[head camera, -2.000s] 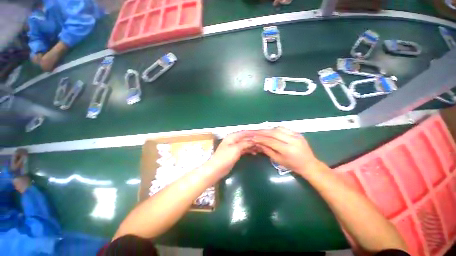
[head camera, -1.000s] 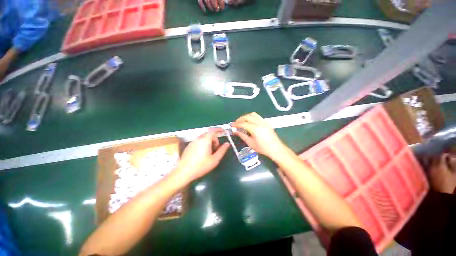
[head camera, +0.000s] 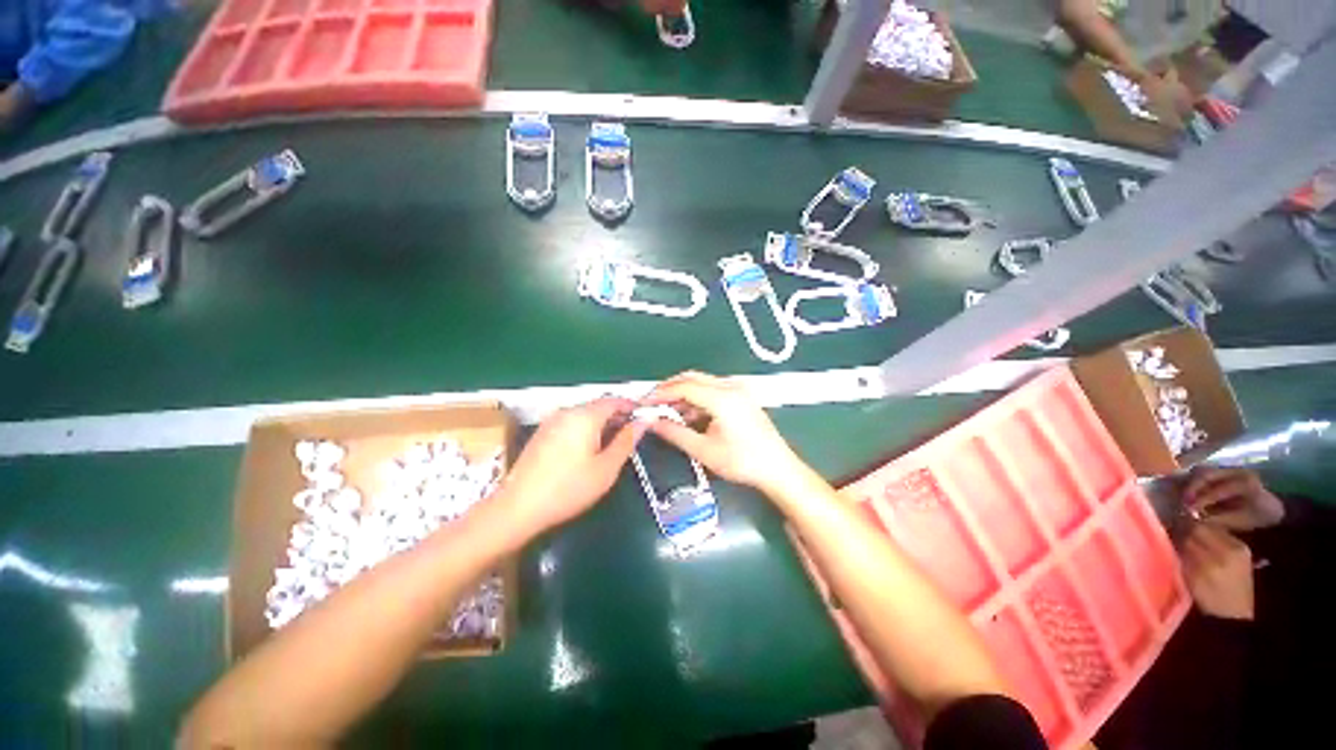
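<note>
A silvery-white loop-shaped unit (head camera: 686, 517) with a blue band hangs down between my hands, its banded end towards me. My left hand (head camera: 569, 462) and my right hand (head camera: 721, 428) hold its far rounded end between the fingertips. A small white fitting (head camera: 658, 415) shows at that end between the fingers; how it sits on the loop is too small to tell. An open cardboard box (head camera: 243, 564) of white fittings stands at the left, partly behind my left forearm. A salmon-red compartment tray (head camera: 1011, 513) lies at the right, with tiny parts in some pockets.
Several loop units lie across the green bench (head camera: 425, 279) beyond a pale strip (head camera: 132, 428). A grey post (head camera: 1077, 227) slants across the right. Another red tray (head camera: 330, 56) lies at the back left. Other people's hands (head camera: 1228, 528) are at the right edge, near another box (head camera: 1165, 406).
The view has shifted. My hands were closed together over the work; now they are apart enough to show the loop unit hanging between them. Another loop unit has appeared at the back of the bench.
</note>
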